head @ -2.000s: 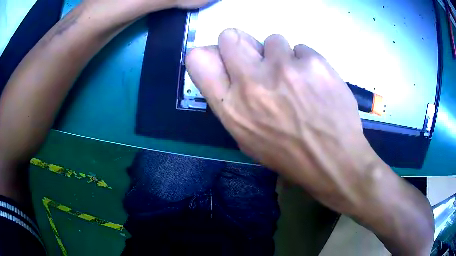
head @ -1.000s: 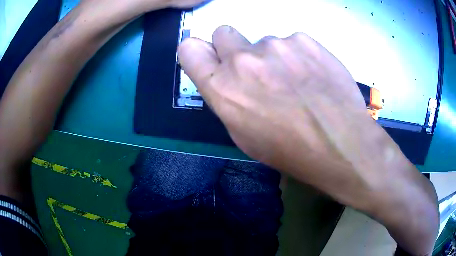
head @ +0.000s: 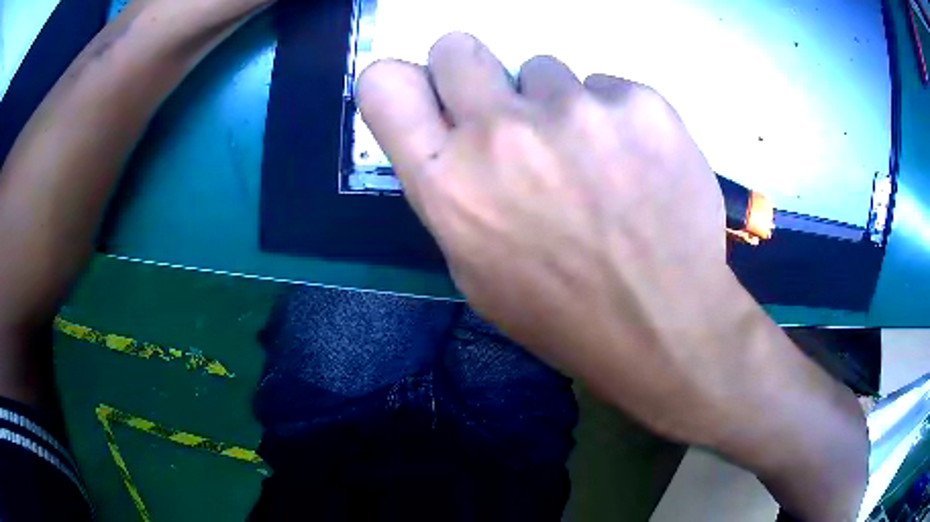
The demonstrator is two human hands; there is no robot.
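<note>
The framed panel [head: 806, 92], a pale sheet with dark specks, lies flat inside a wide black border [head: 306, 153]. My right hand [head: 571, 184] is closed over its near left part, thumb and index finger at the left inner edge. The orange-and-black knife [head: 750, 212] is in this fist; only its butt end shows past the little-finger side, and its blade is hidden. A silvery corner plate [head: 372, 180] shows below the thumb at the near left corner. My left hand is cut off by the top edge; only the forearm shows.
The panel lies on a green bench [head: 194, 184] whose near edge runs across the picture. Below are the wearer's dark jeans [head: 357, 357] and a green floor with yellow-and-black tape [head: 184, 441]. A thin red thing [head: 920, 41] lies at the far right edge.
The panel and bench sit slightly higher and further left in view. The left hand's edge, visible at the top before, is out of the picture. The right hand stays closed at the panel's left edge.
</note>
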